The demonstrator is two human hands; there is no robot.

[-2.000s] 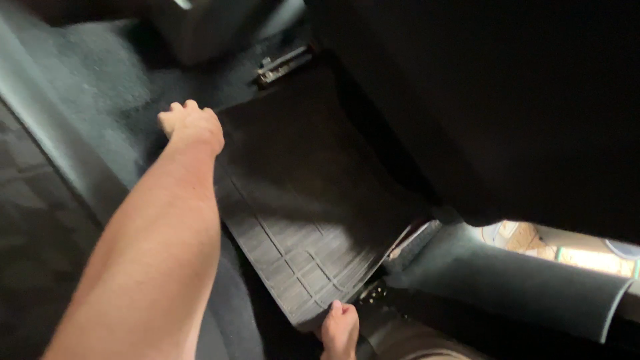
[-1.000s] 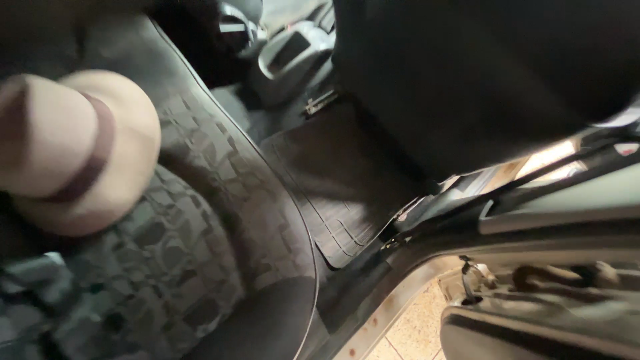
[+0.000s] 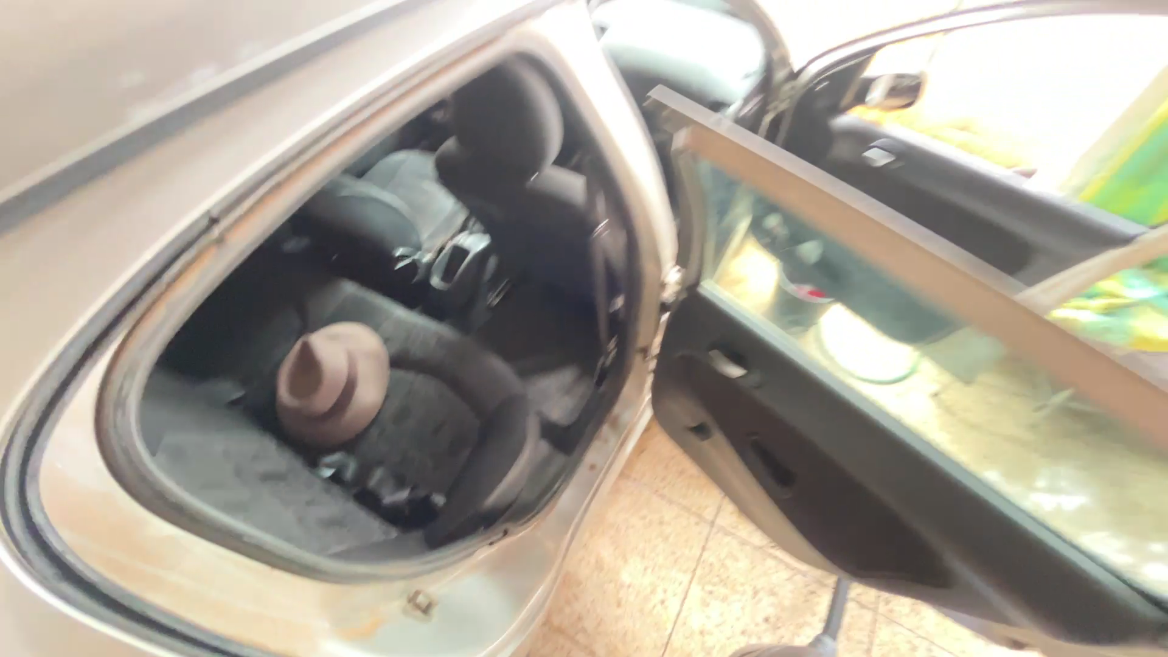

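Neither my left hand nor my right hand shows in the head view now. Through the open rear doorway of a car, a light felt hat with a darker band (image 3: 333, 383) rests on the patterned rear seat (image 3: 429, 411). A dark front seat with its headrest (image 3: 506, 119) stands beyond it. The footwell (image 3: 547, 333) between the seats is dark, and its floor mat cannot be made out. Seat belt buckles (image 3: 392, 484) lie near the hat on the seat. The picture is blurred.
The rear door (image 3: 821, 456) stands open at the right, its window glass (image 3: 858, 319) above the dark panel. Beyond it the front door (image 3: 940, 201) is open too. Tiled floor (image 3: 666, 538) lies below. The car's pale body (image 3: 137, 100) fills the upper left.
Two seconds ago my hands were at the edges of a dark rubber floor mat in the footwell; both have left the view. The view has pulled back out of the car.
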